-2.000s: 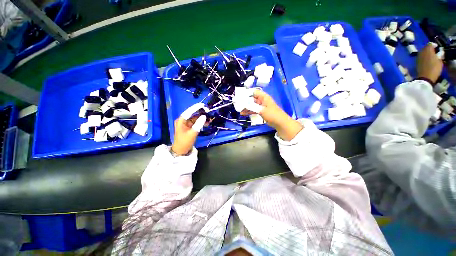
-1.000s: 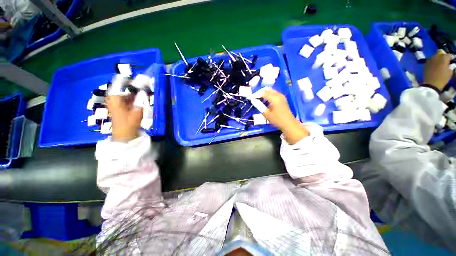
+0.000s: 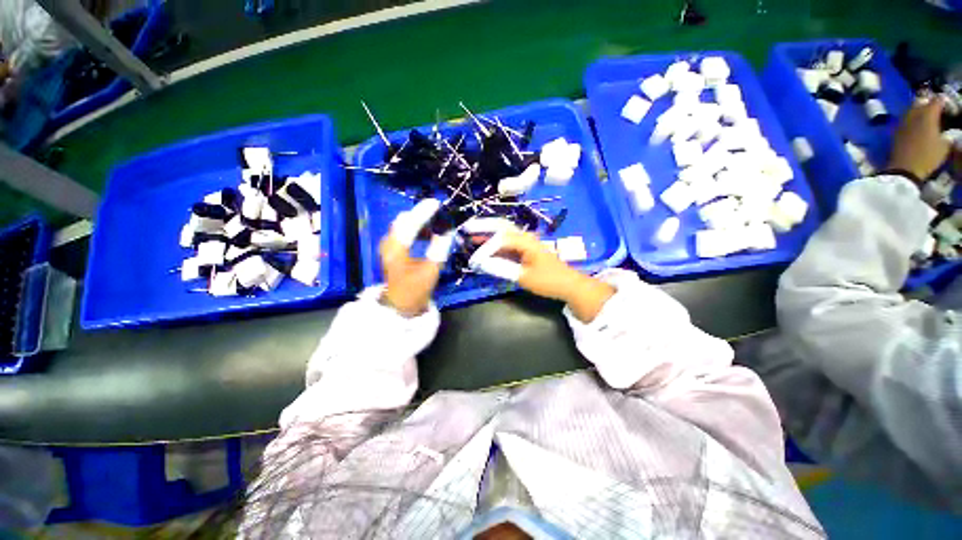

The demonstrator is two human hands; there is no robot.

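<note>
My left hand [image 3: 409, 269] and my right hand [image 3: 536, 266] are close together over the front of the blue centre tray [image 3: 594, 211]. White coverings are on their fingertips. Dark parts show between and under the fingers, but blur hides whether either hand grips one. Black stemmed inserts [image 3: 459, 164] lie tangled in this tray, with a few white covers [image 3: 560, 158] at its right end. Fitted white-and-black pieces [image 3: 253, 234] are heaped in the left tray [image 3: 142, 237]. Loose white covers [image 3: 723, 153] fill much of the right tray [image 3: 631, 132].
The trays rest on a dark rounded bench edge [image 3: 190, 374] beside a green belt [image 3: 348, 74]. At right, a neighbour's hand [image 3: 920, 142] is over another blue tray [image 3: 778, 79] with white and black parts. A small dark-filled tray [image 3: 13, 290] stands at far left.
My left hand has moved from over the left tray back to the centre tray, beside my right hand. My right hand has moved slightly left and down.
</note>
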